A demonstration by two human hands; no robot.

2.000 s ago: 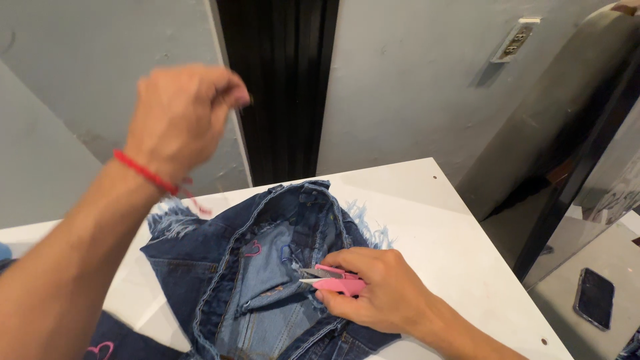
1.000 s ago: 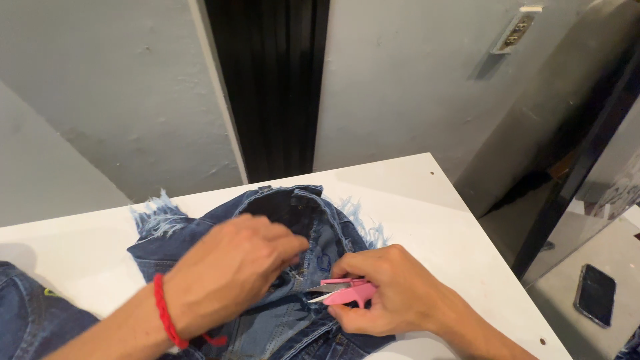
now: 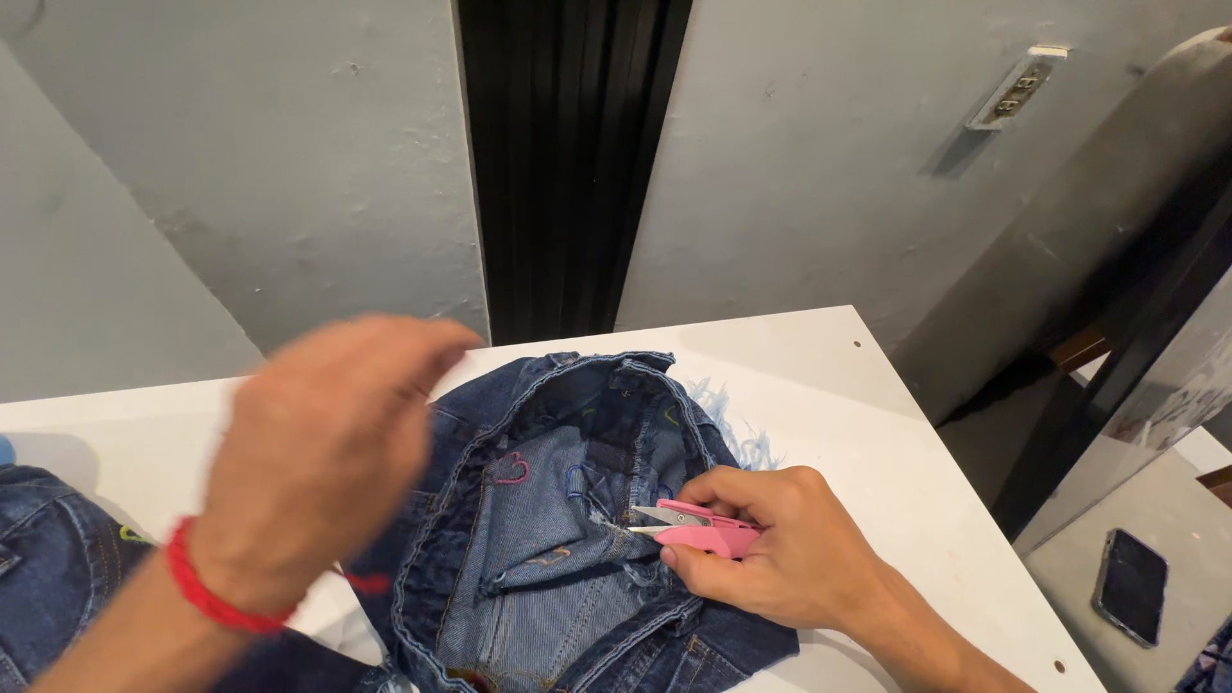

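Pink-handled thread snips (image 3: pixel 707 529) are in my right hand (image 3: pixel 789 549), their blades a little apart over the inside of a dark blue denim garment (image 3: pixel 539 510). The garment lies with its waistband spread around the opening; stitched hearts in several colours show on the lighter inner cloth, and pale frayed threads stick out at its right. My left hand (image 3: pixel 327 452), blurred, is raised above the garment's left side, fingers bent together; whether a thread is between them cannot be told. A red braided bracelet (image 3: pixel 217 587) circles the left wrist.
The white table (image 3: pixel 818 385) has its back edge near a grey wall with a black ribbed panel. More dark denim (image 3: pixel 48 568) lies at the lower left, beside part of a light blue object. Lower right, a phone (image 3: pixel 1131 587) rests on a separate surface beyond the table's edge.
My left hand was down at the garment's opening one second ago and has moved up and left, away from it. My right hand stays over the garment with the snips.
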